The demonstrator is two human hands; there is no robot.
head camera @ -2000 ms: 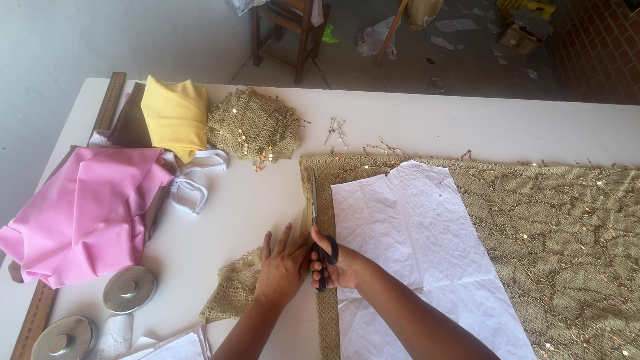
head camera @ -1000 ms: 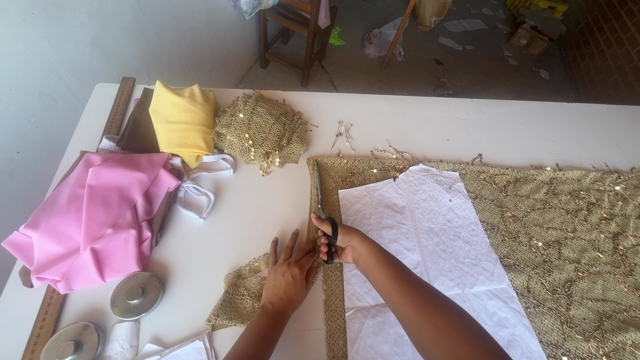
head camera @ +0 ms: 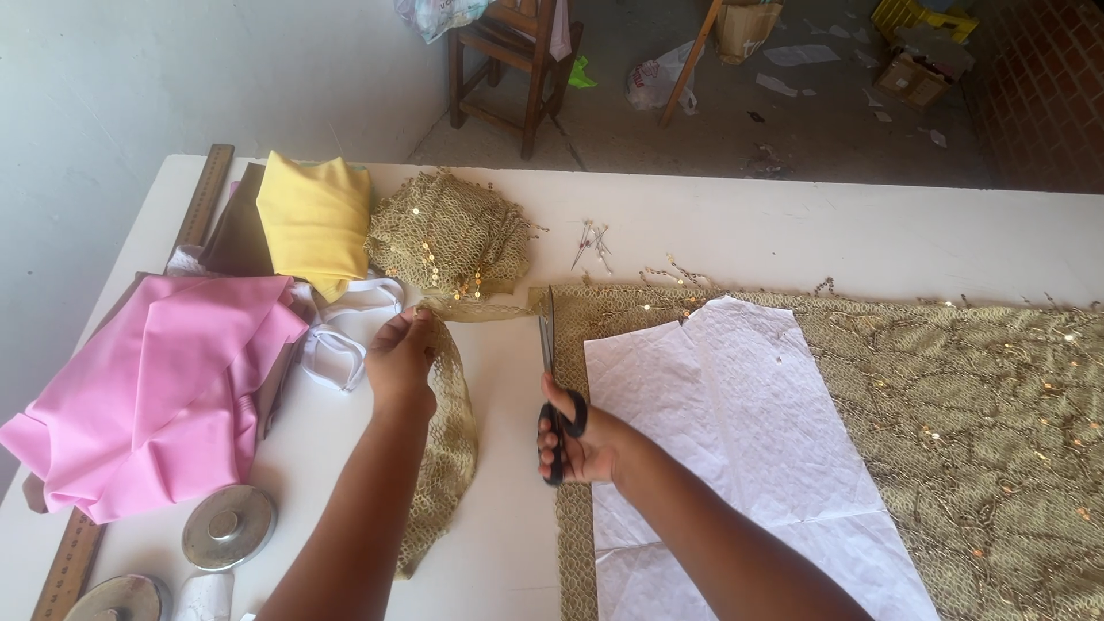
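Black-handled scissors (head camera: 552,414) are in my right hand (head camera: 576,435), their blades pointing away from me at the upper left corner of the gold sequined mesh fabric (head camera: 966,414). A creased white paper pattern piece (head camera: 733,414) lies on that fabric, right of the scissors. My left hand (head camera: 404,358) pinches a narrow strip of the same gold mesh (head camera: 444,431), lifted to the left. The strip runs from my fingers to the blade tips and also hangs down beside my left forearm. Whether it is still joined at the corner cannot be told.
Bunched gold sequined fabric (head camera: 448,233), folded yellow fabric (head camera: 315,220), pink fabric (head camera: 164,388) and white elastic bands (head camera: 332,358) lie left. Several pins (head camera: 593,246) sit beyond the corner. A wooden ruler (head camera: 205,198) and round metal weights (head camera: 228,528) are along the left side of the white table (head camera: 862,224).
My left hand has moved up and left from the fabric edge, raising the strip, which earlier lay along the edge. The scissors stay near the left edge of the fabric.
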